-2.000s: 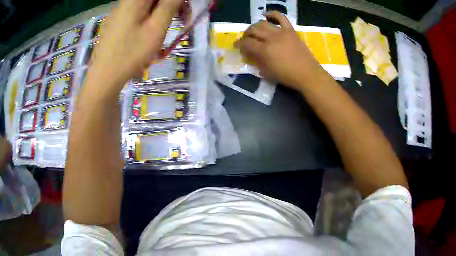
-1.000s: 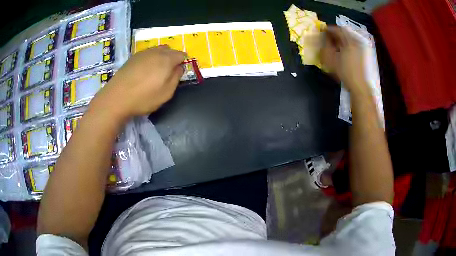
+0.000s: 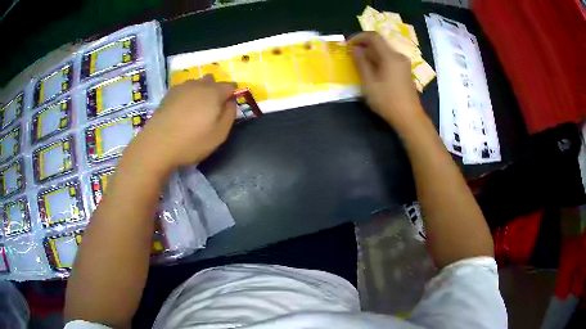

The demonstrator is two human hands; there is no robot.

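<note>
My left hand (image 3: 193, 122) holds a red-edged window panel (image 3: 245, 104) by its fingertips, at the lower left edge of the adhesive sheet; most of the panel is hidden by the hand. The adhesive sheet (image 3: 289, 104) is a white strip with a row of yellow adhesive pieces (image 3: 279, 71). My right hand (image 3: 389, 74) is at the sheet's right end, thumb and fingertips pinched at its upper right corner. The sheet looks blurred and slightly raised there. Whether the fingers grip the sheet or a single piece is not clear.
A clear blister tray (image 3: 77, 138) with rows of panels lies at the left. A whitish interleaf (image 3: 215, 205) sticks out beside it. Peeled backing papers (image 3: 397, 35) lie in a heap behind my right hand. White strips with dark marks (image 3: 464, 90) lie farther right. Red fabric (image 3: 527, 64) is beyond.
My right hand has moved left from the backing-paper heap to the sheet's right end. The sheet now slants, its right part blurred. My left hand still holds the panel.
</note>
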